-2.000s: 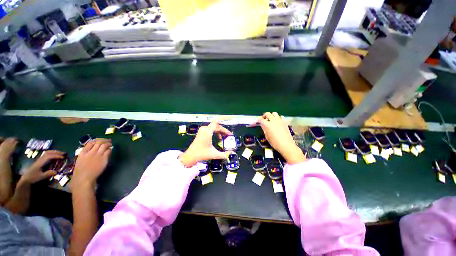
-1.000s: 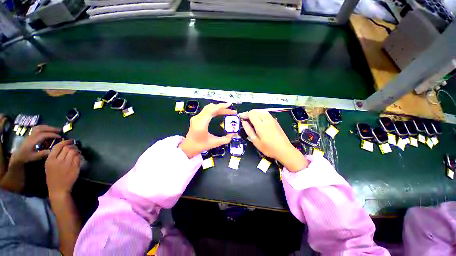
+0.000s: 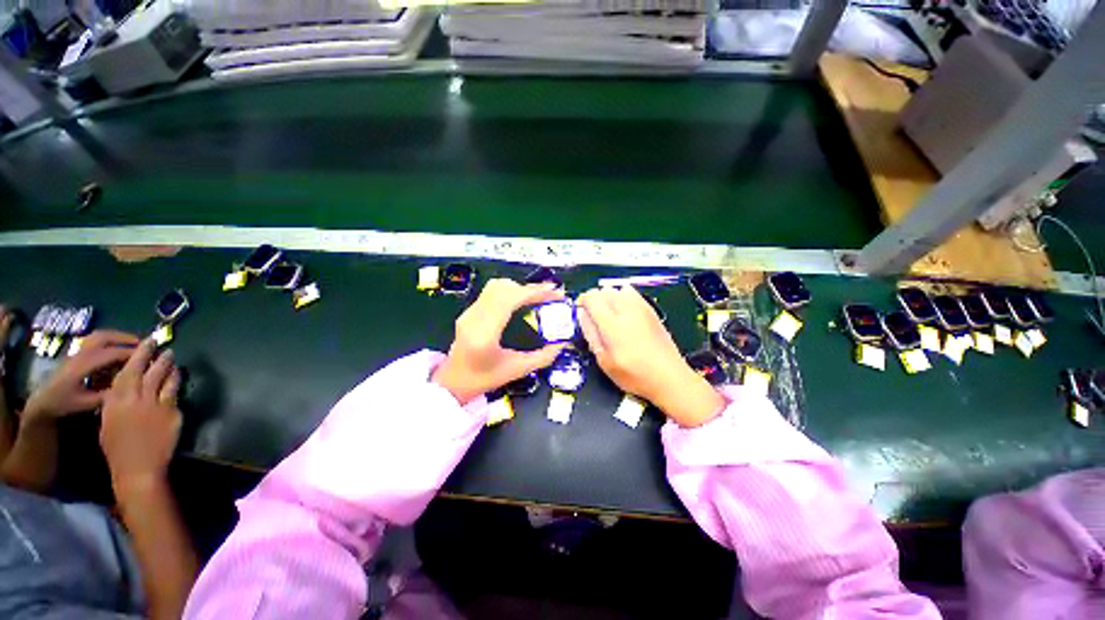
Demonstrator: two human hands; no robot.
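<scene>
My left hand (image 3: 494,343) holds a smartwatch unit (image 3: 556,321) between thumb and fingers, its face lit white. My right hand (image 3: 628,345) is at the right edge of the same unit, fingers bent against it; its fingertips are partly hidden. Another smartwatch unit with a bright face (image 3: 565,371) lies just below, its white battery (image 3: 559,408) toward me. More dark watch units lie around and partly under my hands, some with small red marks on the face. Thin pale tweezers (image 3: 642,281) lie beyond my right hand near the white strip.
A row of watches (image 3: 951,311) with batteries lies at right. A white strip (image 3: 364,242) borders a green belt surface (image 3: 485,158). A metal post (image 3: 969,151) and wooden board (image 3: 903,170) stand right. A neighbour's hands (image 3: 139,418) work at left; a pink sleeve (image 3: 1036,545) is at right.
The view has tilted down since the oldest frame. My right hand has come from near the white strip to the held watch and stays there. The tweezers now lie visible beyond it.
</scene>
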